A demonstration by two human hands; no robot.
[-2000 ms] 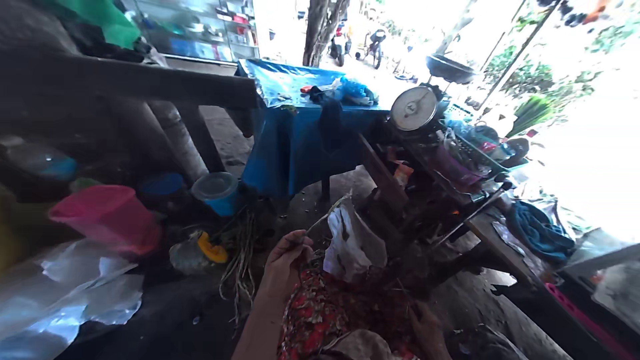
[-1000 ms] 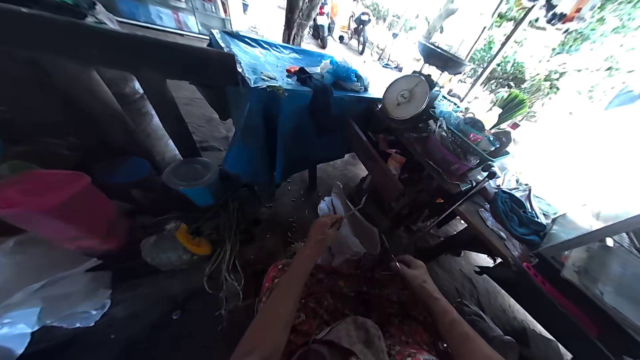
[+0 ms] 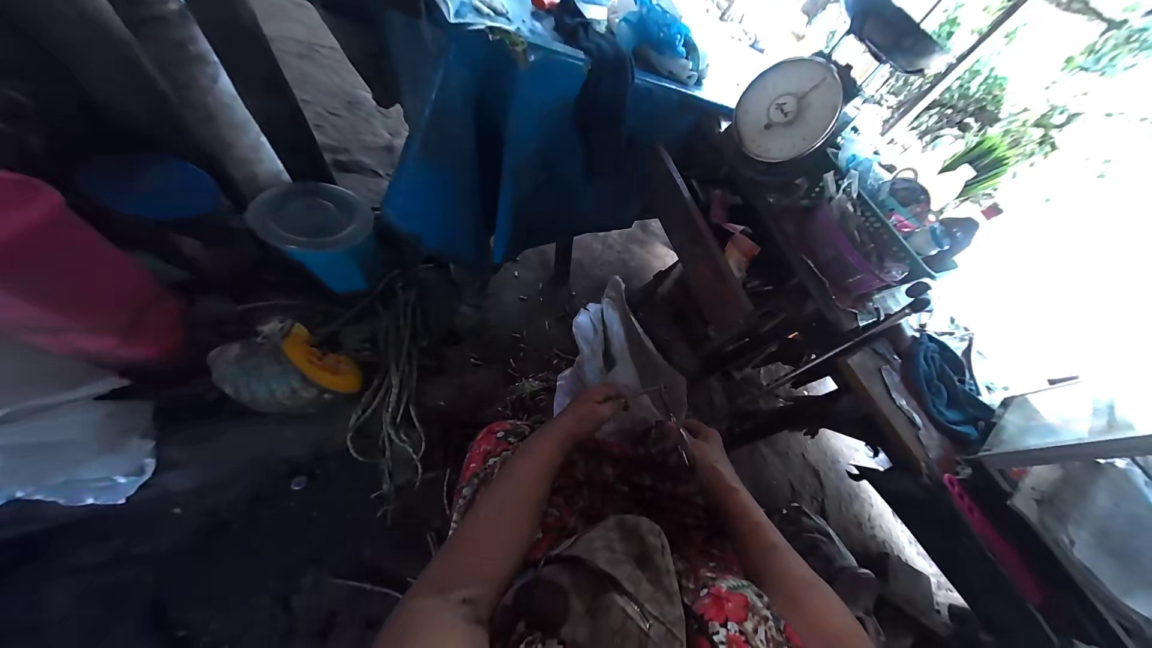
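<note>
My left hand point(image 3: 591, 409) is closed on a thin, stalk-like piece that points right, toward my other hand. In my right hand point(image 3: 706, 450) is a small thin tool that looks like a knife, its tip near the stalk. Just beyond both hands stands a whitish bag or sack point(image 3: 605, 346), its mouth loosely gathered. A floral red cloth point(image 3: 490, 450) covers my lap. Left of it on the ground lies a bunch of long thin green stalks or beans point(image 3: 396, 387). My fingertips are small and partly dark in the view.
A cut pumpkin point(image 3: 279, 369), a lidded blue bucket point(image 3: 315, 225) and a pink tub point(image 3: 72, 279) stand at left. Ahead is a table with a blue cover point(image 3: 522, 153). A dial scale point(image 3: 787, 110) and a green basket point(image 3: 886, 220) are at right, above a wooden bench point(image 3: 886, 396).
My right hand has come up from low on the lap to beside the whitish bag, close to my left hand. The view has tilted down and shifted.
</note>
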